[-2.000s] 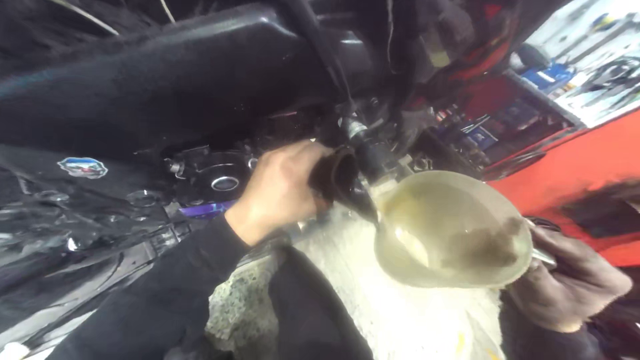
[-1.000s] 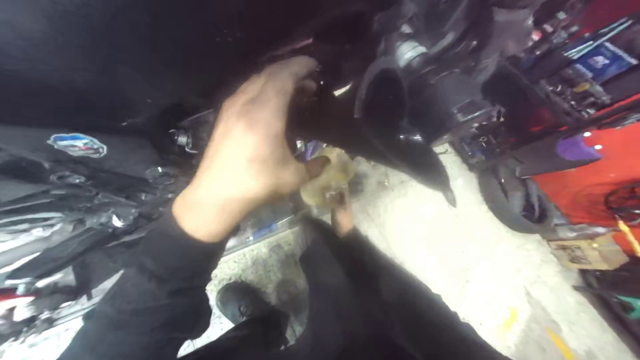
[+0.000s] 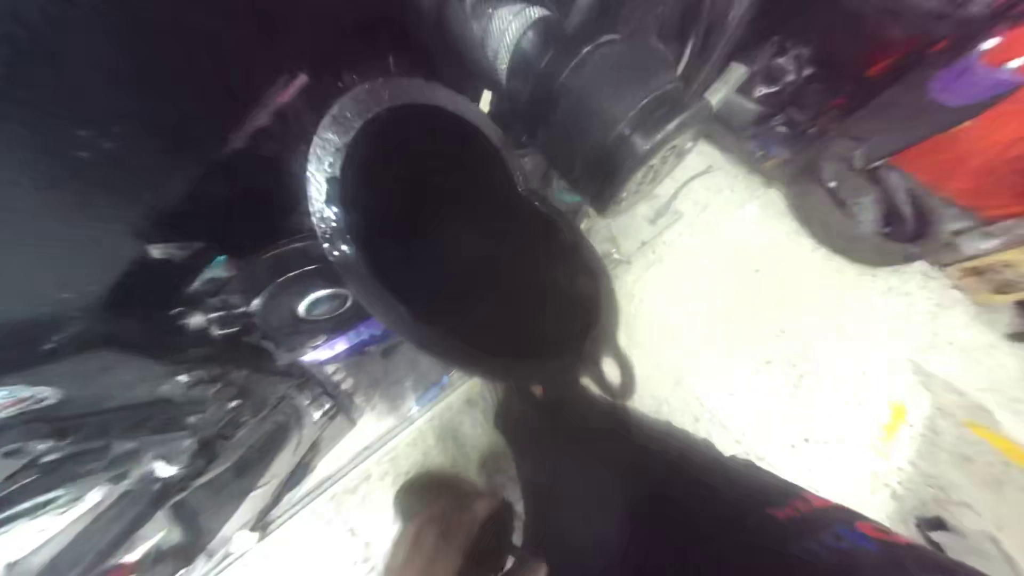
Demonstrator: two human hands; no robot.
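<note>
A large black funnel-like vessel (image 3: 472, 240) with a wet, shiny rim and a small loop at its lower right fills the middle of the head view, its dark mouth facing me. My right sleeve rises from the lower right to the vessel's lower edge. Only a sliver of skin shows there, so the hold of my right hand is hidden. At the bottom edge is a blurred hand (image 3: 448, 528), apparently my left hand, beside a dark rounded thing; whether it holds it is unclear. The translucent jug is out of sight.
Dark vehicle parts surround the vessel: a round black part with a metal centre (image 3: 324, 304), a purple strip (image 3: 344, 342) and a ribbed hose (image 3: 512, 32). The pale floor (image 3: 768, 320) lies below. At right are a black tyre-like ring (image 3: 860, 208) and a red surface (image 3: 968, 152).
My left hand has left its place high beside the black vessel. The vessel now fills far more of the view. The translucent jug, earlier in my right hand, has dropped out of sight.
</note>
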